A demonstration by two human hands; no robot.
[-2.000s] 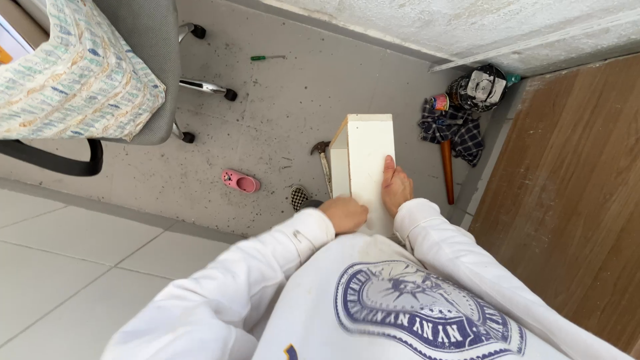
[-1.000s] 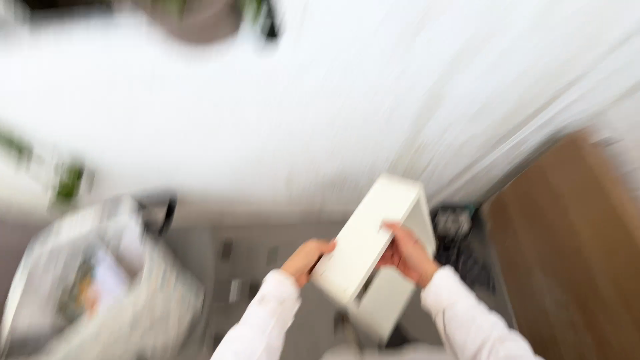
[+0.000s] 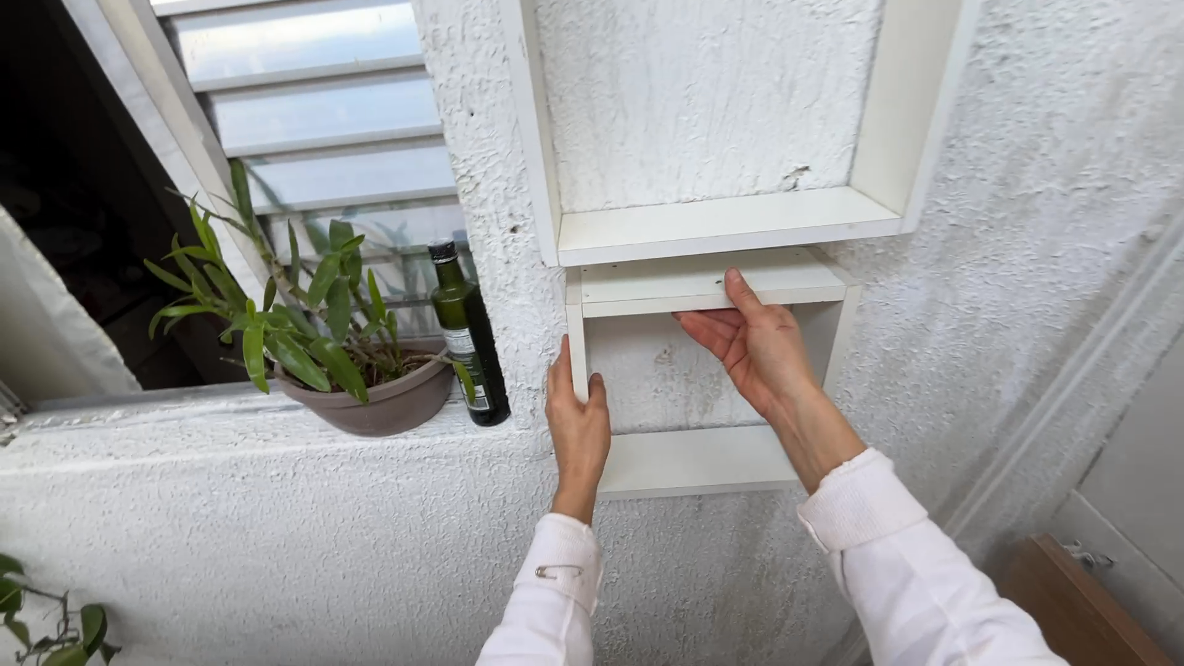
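A small white box frame (image 3: 698,460) is held against the textured white wall, just below a larger white wall frame (image 3: 731,227). My left hand (image 3: 580,425) grips the small frame's left side panel, fingers outside and thumb on its front edge. My right hand (image 3: 754,342) holds its top panel, thumb above and fingers beneath the front edge. The small frame's top lies close under the larger frame's bottom board; whether they touch, I cannot tell. The wall shows through both frames.
To the left, a potted plant (image 3: 375,407) and a dark green glass bottle (image 3: 470,338) stand on the window ledge (image 3: 185,430), beside a louvered window (image 3: 324,102). A brown wooden panel (image 3: 1082,601) is at the lower right. Leaves (image 3: 55,620) show at the lower left.
The view has swung up from the floor to the wall. Both hands have brought the small white frame from in front of my body to the wall, under the larger frame.
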